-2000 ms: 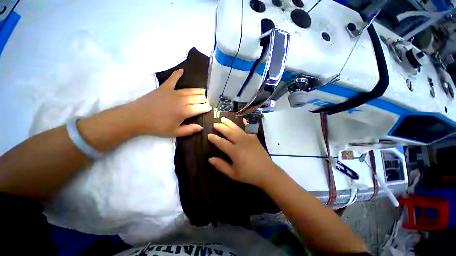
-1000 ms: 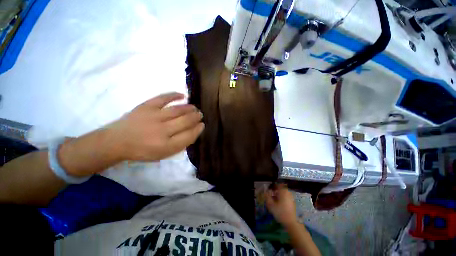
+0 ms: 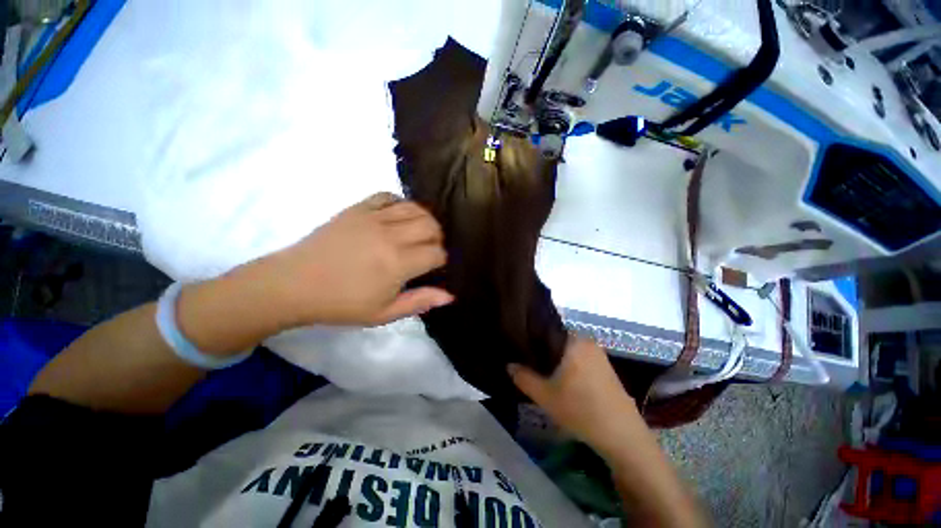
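The dark brown fabric panel runs from under the presser foot toward me over the table's front edge, gathered in folds. White fabric lies to its left and blends into the table. My left hand lies at the panel's left edge, fingers slightly bent over brown and white cloth; whether it pinches cloth is unclear. My right hand grips the panel's lower right part at the front edge, its fingers partly hidden by the cloth.
The sewing machine stands at the upper right. Dark thread snips lie right of the needle. Brown and white strips hang over the table's scaled front edge. A red plastic object is at the lower right.
My right hand left the needle area, dropped below the front edge, and has now risen to take hold of the panel. The panel has shifted from flat to gathered folds.
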